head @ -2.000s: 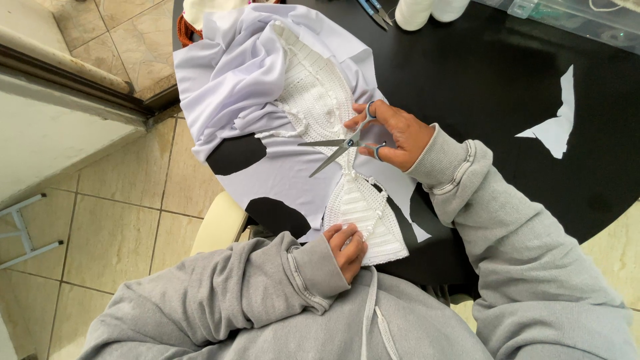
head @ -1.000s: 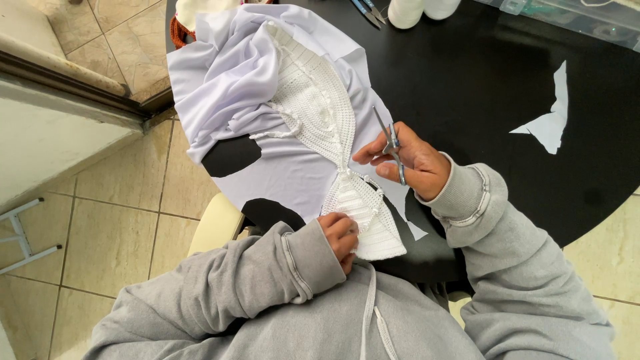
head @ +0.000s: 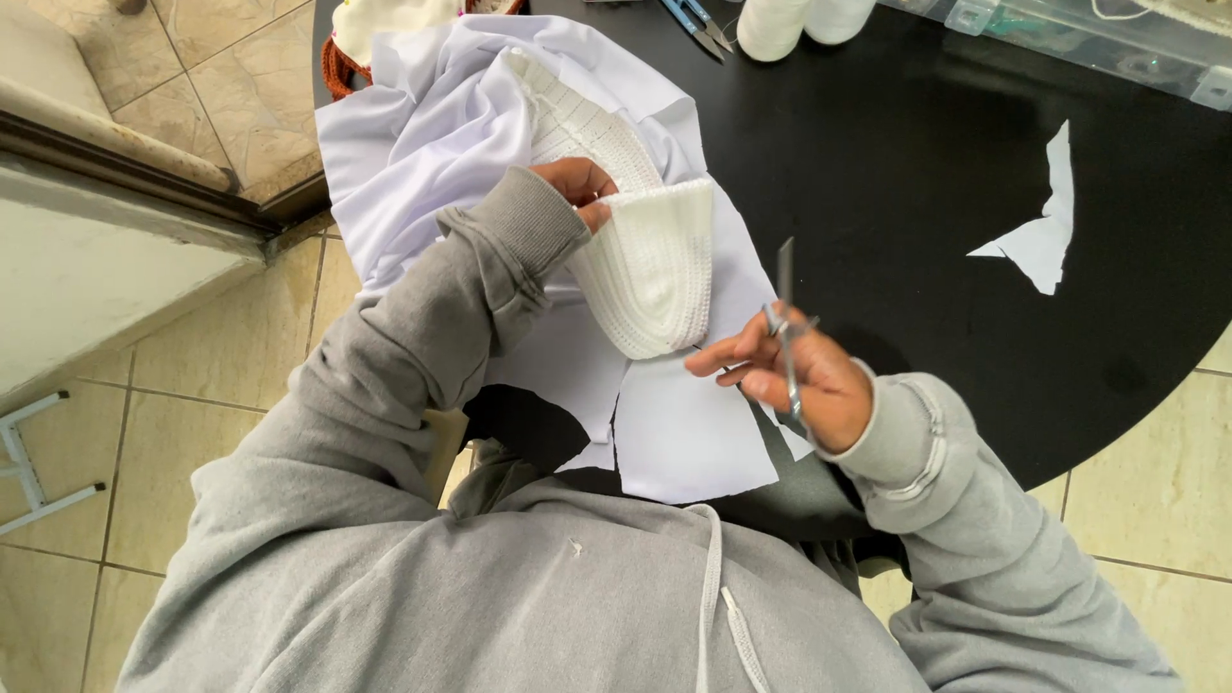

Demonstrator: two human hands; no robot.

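Note:
My left hand (head: 580,191) pinches the edge of a white crocheted piece (head: 650,279) and holds it folded up over its upper part. Beneath it lies a pale lavender fabric (head: 423,154), bunched at the left and flat toward me, with a cut-out panel (head: 688,433) at the near edge. My right hand (head: 799,375) has a pair of metal scissors (head: 789,337) hooked on its fingers, blades pointing away from me; they are blurred. Its fingertips are just right of the crocheted piece's rounded end.
On the black table (head: 895,192) lies a fabric scrap (head: 1044,226) at the right. Blue-handled thread snips (head: 698,27), white thread cones (head: 770,29) and a clear plastic box (head: 1078,48) stand along the far side. An orange-brown crocheted item (head: 339,69) is at the far left.
My left hand has moved away from my body, lifting the near end of the crocheted piece and folding it back. The fabric panel under it now shows. My right hand still holds the scissors.

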